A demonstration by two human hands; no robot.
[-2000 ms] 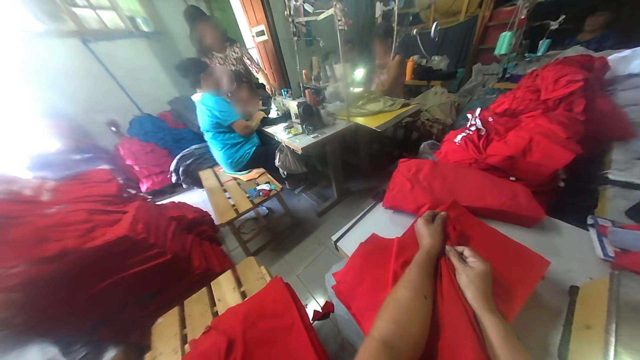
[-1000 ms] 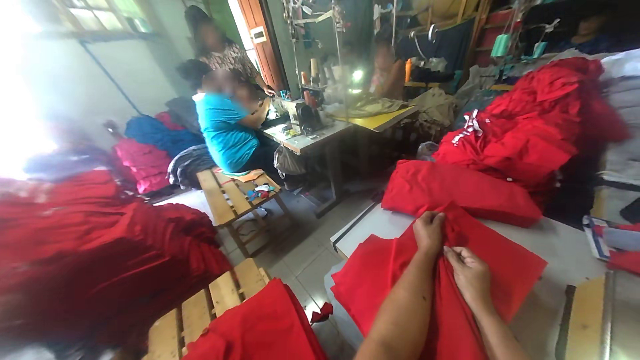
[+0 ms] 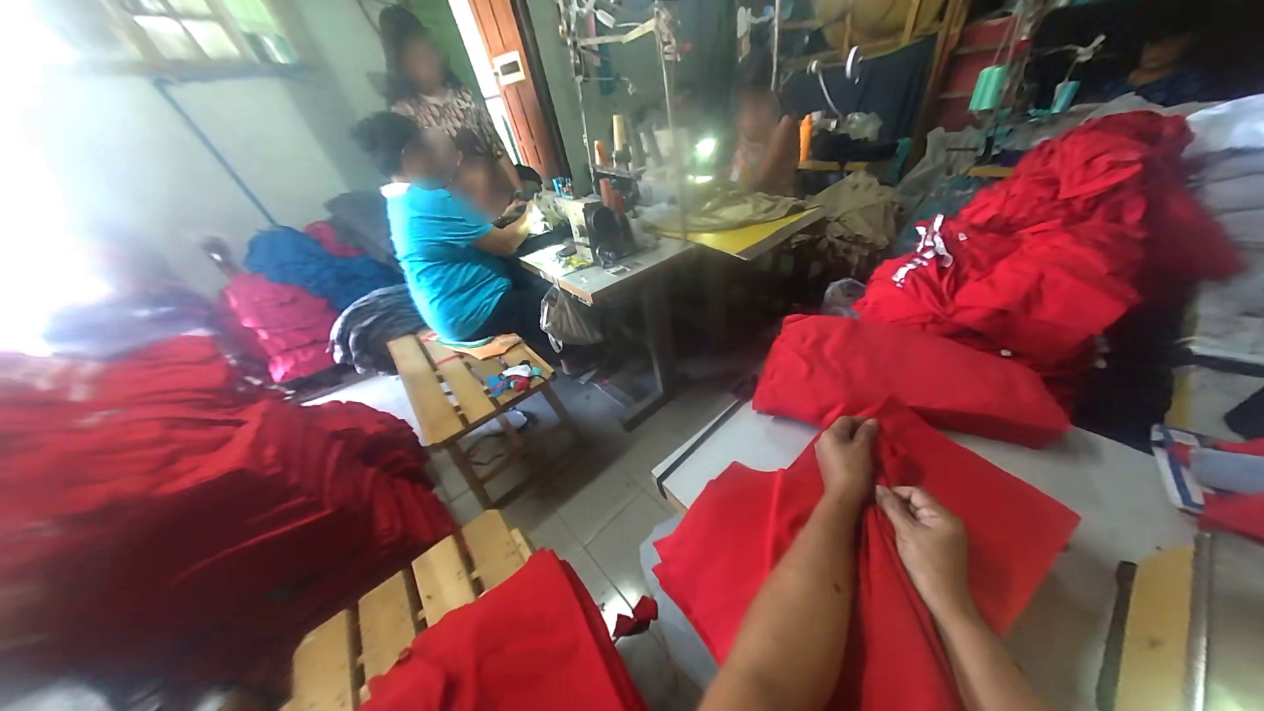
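Observation:
My left hand [image 3: 846, 456] is closed on a gathered fold near the top of a red fabric piece [image 3: 987, 504] on the white table [image 3: 1106, 474]. Just below and to the right, my right hand [image 3: 923, 538] pinches the same fold between thumb and fingers. The cloth spreads to both sides of my forearms and hangs over the near table edge. Behind my hands lies a folded red fabric bundle [image 3: 908, 375]. Lower left, a stack of red cloth [image 3: 513, 642] rests on a slatted wooden bench [image 3: 380, 612].
A large red fabric heap [image 3: 1057, 237] stands behind the bundle; another pile [image 3: 197, 494] fills the left. A small wooden bench [image 3: 425, 390] holds scraps. Beyond it, a person in a blue shirt [image 3: 444, 257] sits at a sewing machine [image 3: 597, 229], with other people nearby.
The seated person in blue has turned and leaned toward the sewing machine since the earliest frame. My hands remain on the same fold of red fabric.

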